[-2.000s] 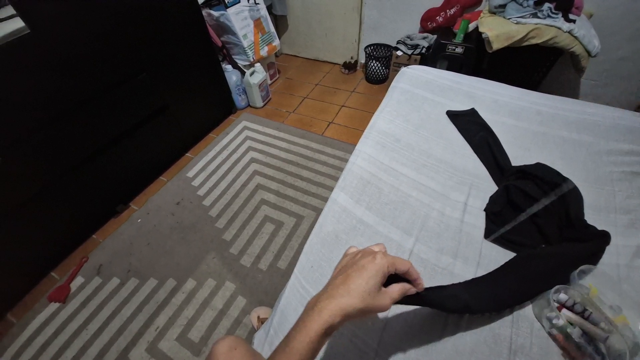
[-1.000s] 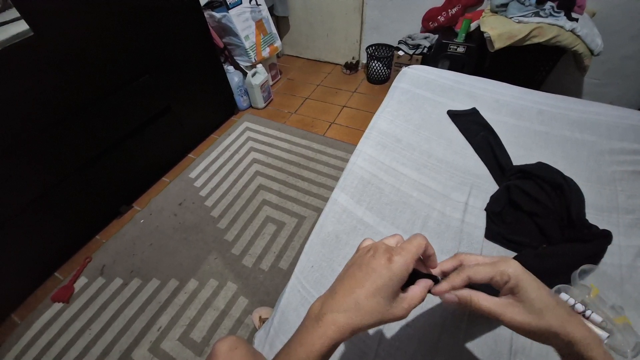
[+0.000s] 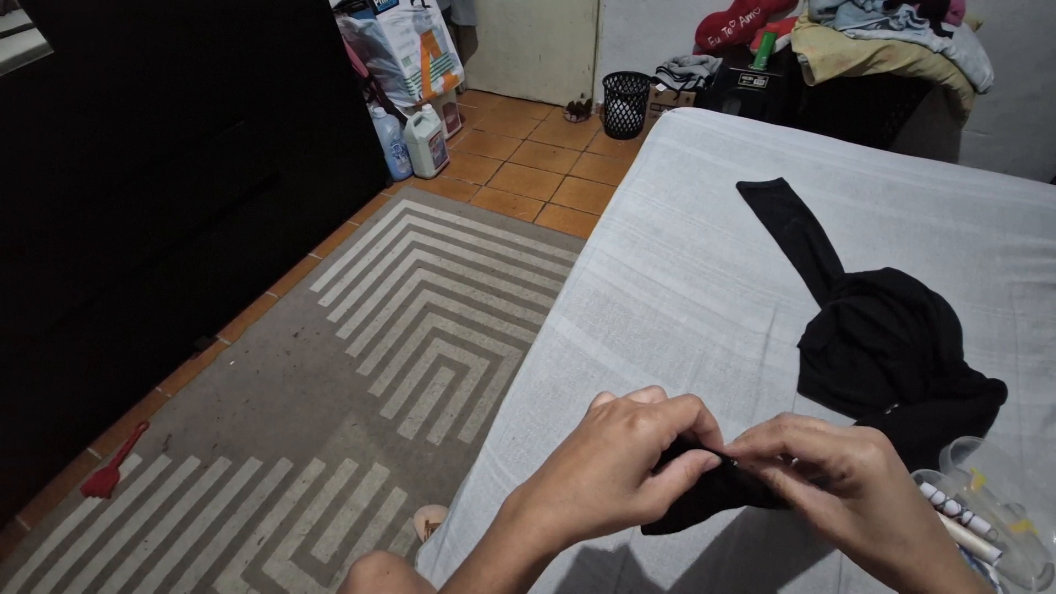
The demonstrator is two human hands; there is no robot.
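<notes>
A black garment (image 3: 891, 346) lies bunched on the bed's pale sheet (image 3: 676, 272), one long sleeve-like strip stretched toward the far side. Its near end reaches down to my hands. My left hand (image 3: 635, 462) pinches the black fabric between thumb and forefinger. Close against it, my right hand (image 3: 825, 470) grips the same fabric with its fingertips, and a tiny light spot shows between the two hands. A flap of the fabric (image 3: 685, 516) hangs under my fingers. Whether a small tool is held there cannot be made out.
A clear plastic container (image 3: 1023, 536) with thread spools (image 3: 961, 511) stands beside my right wrist. Left of the bed lies a patterned rug (image 3: 272, 396) with a red brush (image 3: 103, 478). Bottles (image 3: 426, 142), a black mesh bin (image 3: 625, 105) and piled clothes (image 3: 891, 49) stand farther back.
Two seconds ago only my left hand was in view, holding the fabric's end. My right hand has since come in to grip it too, and the fabric's end is now turned up between both hands.
</notes>
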